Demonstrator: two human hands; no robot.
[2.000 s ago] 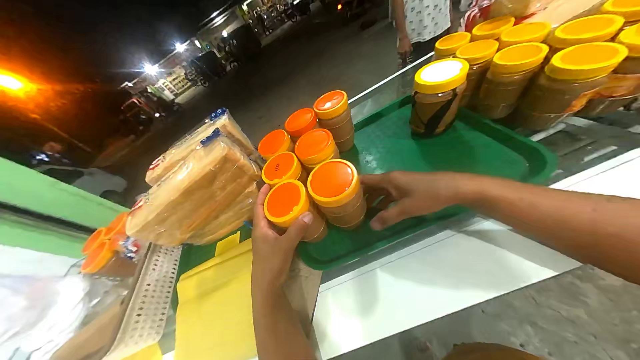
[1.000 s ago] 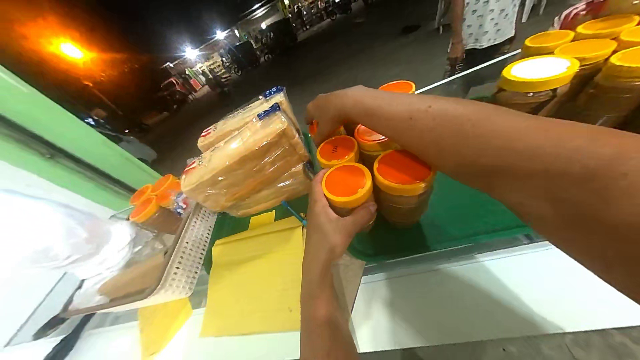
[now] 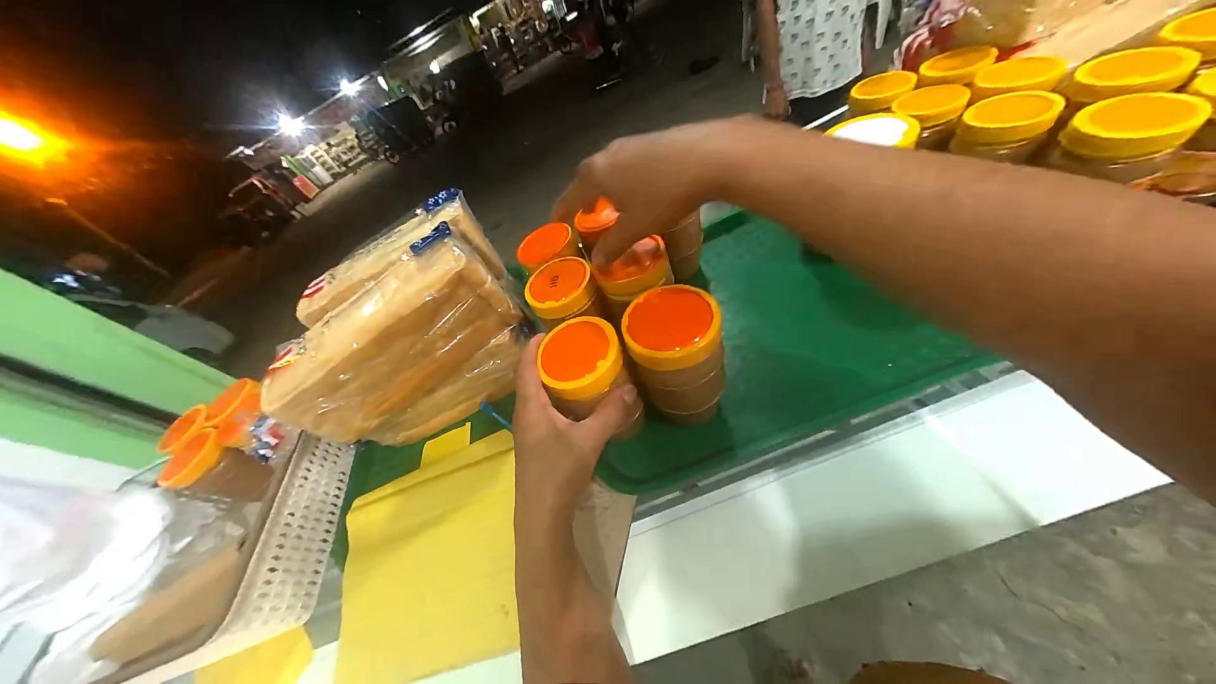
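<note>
Several plastic jars of brown spread with orange lids stand grouped at the left end of a green tray (image 3: 817, 313). My left hand (image 3: 560, 437) is wrapped around the nearest left jar (image 3: 578, 361), thumb at its front side. Right of it, touching or almost so, stands another orange-lidded jar (image 3: 673, 332). My right hand (image 3: 646, 185) reaches over the back of the group, fingers down around the lids of the rear jars (image 3: 597, 217); whether it grips one is not plain. My right forearm hides part of the tray and a jar with a whitish lid top (image 3: 874, 130).
Plastic-wrapped loaves of sliced bread (image 3: 399, 332) lean left of the jars. Yellow paper (image 3: 427, 560) lies in front, beside a white perforated basket (image 3: 294, 532). Yellow-lidded jars (image 3: 1012, 119) crowd the right back. A person (image 3: 822, 47) stands beyond the counter.
My right hand has moved from beside the front right jar to over the rear jars. The left hand stays at the front left jar.
</note>
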